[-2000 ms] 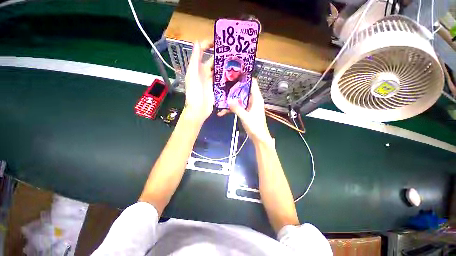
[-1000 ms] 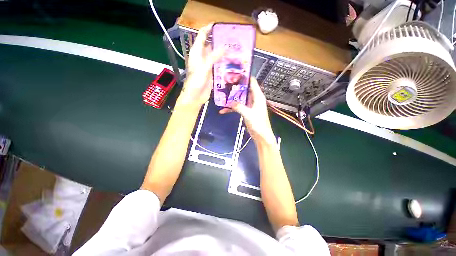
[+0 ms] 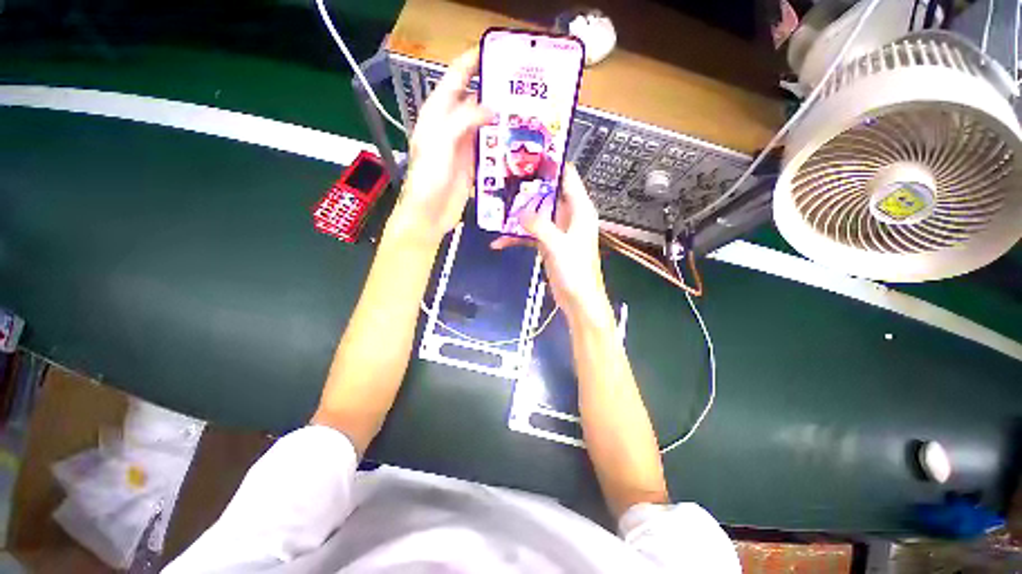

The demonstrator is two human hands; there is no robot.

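A smartphone (image 3: 530, 135) is held upright above the bench, its lit screen showing 18:52, app icons and a picture. My left hand (image 3: 446, 151) is at its left edge, with fingers reaching the screen's left side. My right hand (image 3: 564, 238) grips its lower right, the thumb over the bottom of the screen. Parts of both hands are hidden behind the phone. A red keypad phone (image 3: 352, 197) lies on the green bench, left of my left forearm.
A radio tester (image 3: 661, 185) with a tan top stands behind the phone, a white object (image 3: 591, 37) on it. A round fan (image 3: 903, 202) is at right. Two dark-blue plates (image 3: 484, 294) and a white cable (image 3: 713, 376) lie on the bench. A carton (image 3: 67, 432) is at lower left.
The screen has gone from a patterned lock picture, through a blurred view, to one with app icons. The view has shifted. Both hands still hold the phone.
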